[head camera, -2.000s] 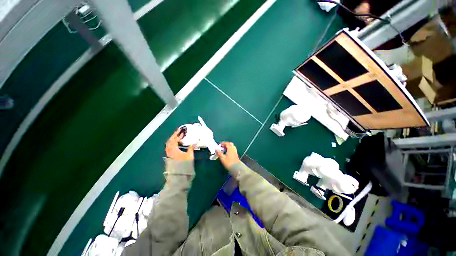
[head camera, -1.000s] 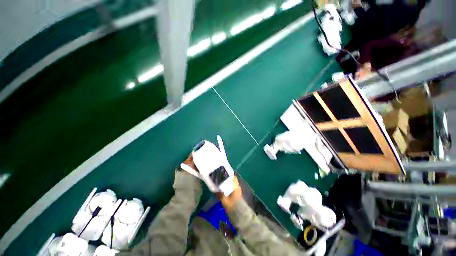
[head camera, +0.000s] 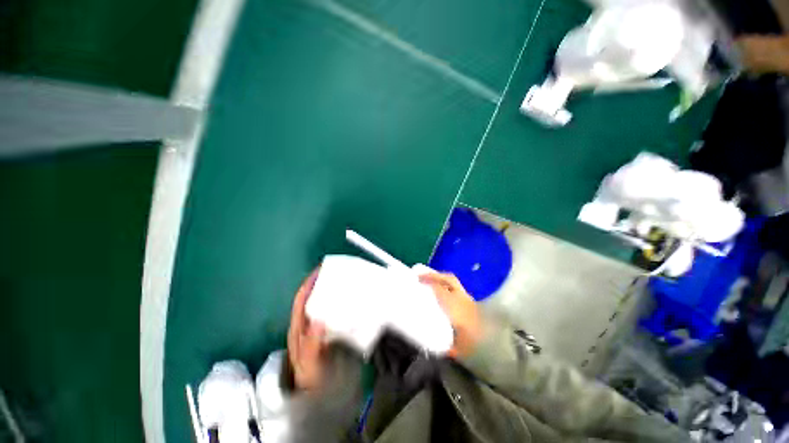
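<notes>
A white security camera (head camera: 376, 303) is held between my two hands, close to my body above the green bench (head camera: 285, 173). Its thin white antenna (head camera: 374, 248) sticks out toward the upper left. My left hand (head camera: 305, 333) grips the camera's left side and is partly blurred. My right hand (head camera: 454, 311) grips its right end. The camera is overexposed, so its details do not show.
More white cameras (head camera: 227, 398) stand at the bottom left. Others lie on the bench at the upper right (head camera: 623, 43) and right (head camera: 670, 195). A blue stool (head camera: 474, 253) is beyond the bench edge. A grey post (head camera: 86, 117) meets the pale rail at left.
The view has swung and come closer to the bench. The camera has been turned in my hands, and its dark patch seen a second ago no longer shows. Both hands still hold it.
</notes>
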